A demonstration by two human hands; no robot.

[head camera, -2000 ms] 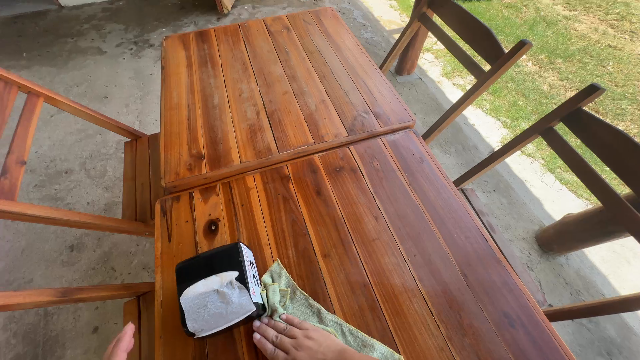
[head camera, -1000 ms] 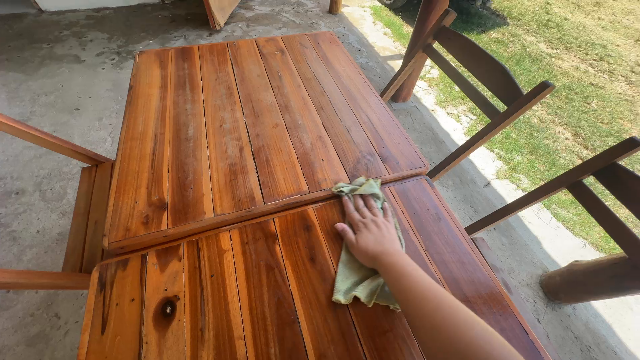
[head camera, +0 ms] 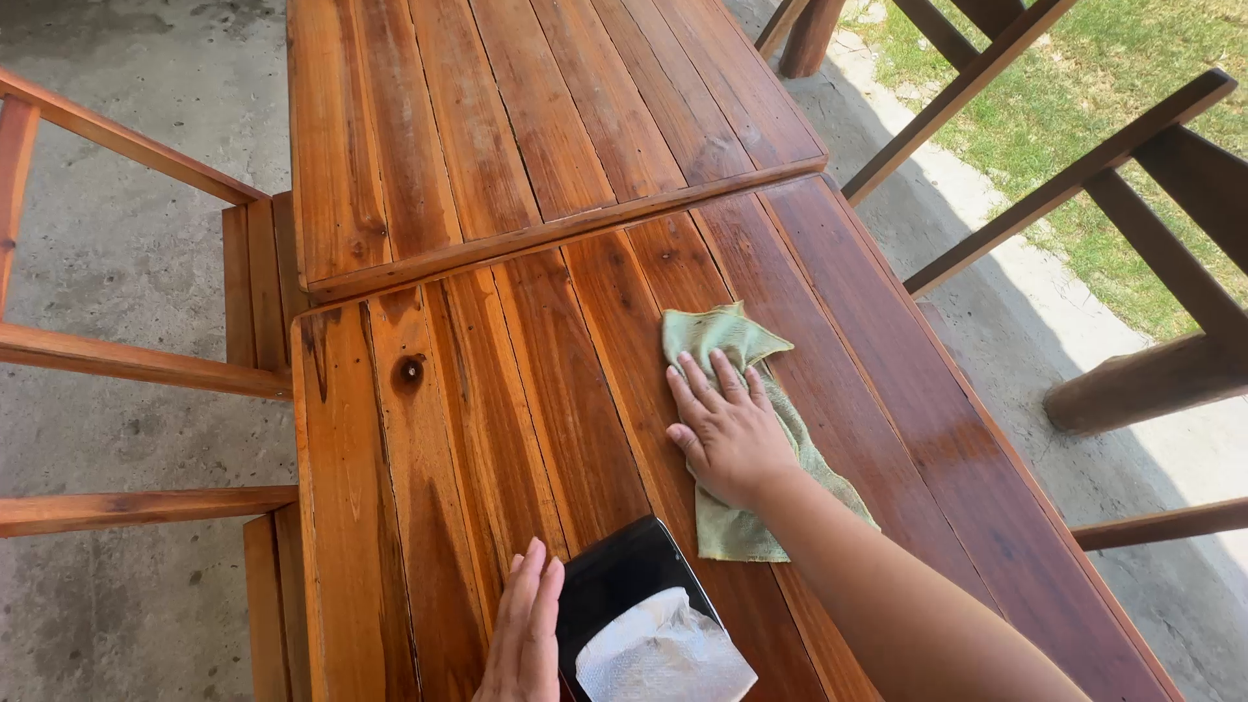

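A light green cloth [head camera: 736, 531] lies partly bunched on the near wooden table [head camera: 575, 390]. My right hand [head camera: 726, 424] presses flat on it, fingers spread over its upper part. Nearer to me stands a black napkin dispenser [head camera: 624, 565] with a white paper napkin [head camera: 663, 653] sticking out. My left hand [head camera: 526, 624] is upright along the dispenser's left side, its fingers close together; whether it bears on the side cannot be told.
A second wooden table [head camera: 546, 117] adjoins the far edge of this one. Wooden chairs stand on both sides, with a chair rail [head camera: 146, 361] at the left and a dark chair [head camera: 1072, 185] at the right. Beyond the concrete floor [head camera: 127, 439] is grass.
My right hand and the cloth have come back from the seam between the tables toward me. My left hand and the dispenser, out of view one second ago, are in view again.
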